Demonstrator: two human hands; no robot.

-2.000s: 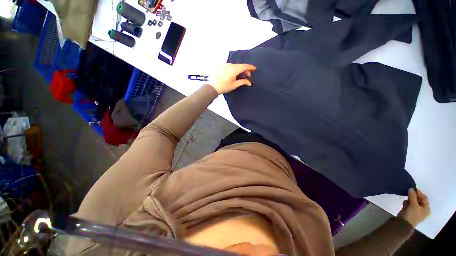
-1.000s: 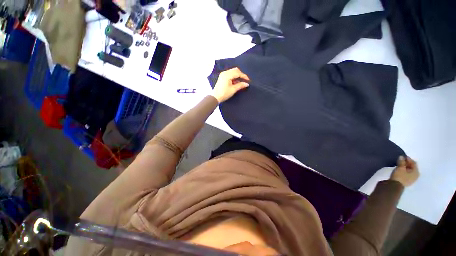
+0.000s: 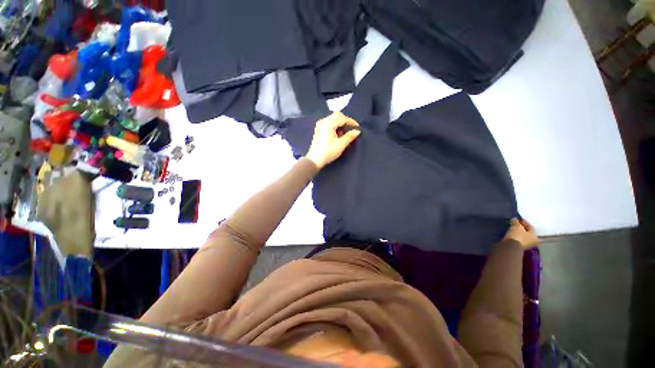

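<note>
A dark charcoal garment piece, probably a jacket, lies spread on the white table in front of me. A narrow dark strip, perhaps a sleeve, runs up from it. My left hand is at its upper left edge with thumb and fingertips pinching the cloth. My right hand pinches its lower right corner near the table's front edge. The cloth between my hands lies mostly flat with slight folds.
More dark garments are piled at the far side, with grey lining showing. A phone, thread cones, small metal pieces and khaki cloth are at the left. Coloured plastic bags lie far left. Purple material hangs below the table.
The view has turned, showing more of the far garments and bags. My right hand still holds the corner, now nearer my left hand. My left hand has moved along the upper edge.
</note>
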